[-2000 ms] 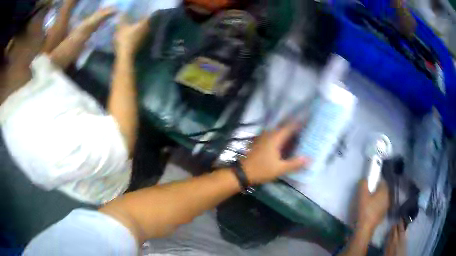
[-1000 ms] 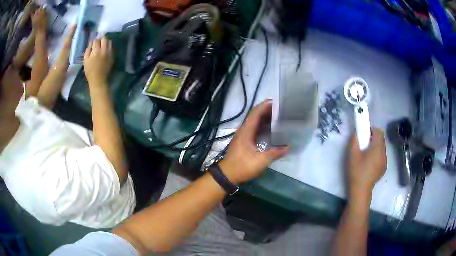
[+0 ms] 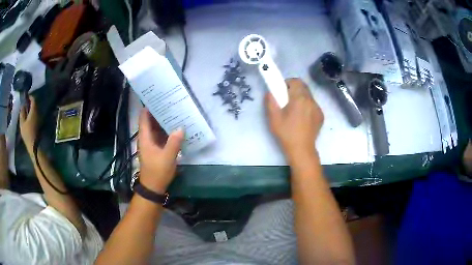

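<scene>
My left hand [image 3: 158, 155] holds a pale white-blue retail carton [image 3: 164, 100] by its lower part. The carton is tilted, its flaps open at the upper left end. My right hand [image 3: 297, 116] holds a white handheld fan [image 3: 273, 77] by the lower handle, its round slotted head up and to the left. A loose pile of small dark fittings [image 3: 234, 89] lies on the white bench top between carton and fan. Whether anything is inside the carton cannot be seen.
Two dark grey handheld fans [image 3: 342, 90] [image 3: 379, 116] lie right of my right hand. Cartons [image 3: 365, 39] stand at the back right. A black box with a yellow-framed panel [image 3: 70, 121], cables and a brown-orange box [image 3: 63, 33] are at left. A neighbour's arm [image 3: 44, 155] is far left.
The view has turned right and levelled. The carton in my left hand now shows its printed side and open flaps. My right hand still holds the white fan.
</scene>
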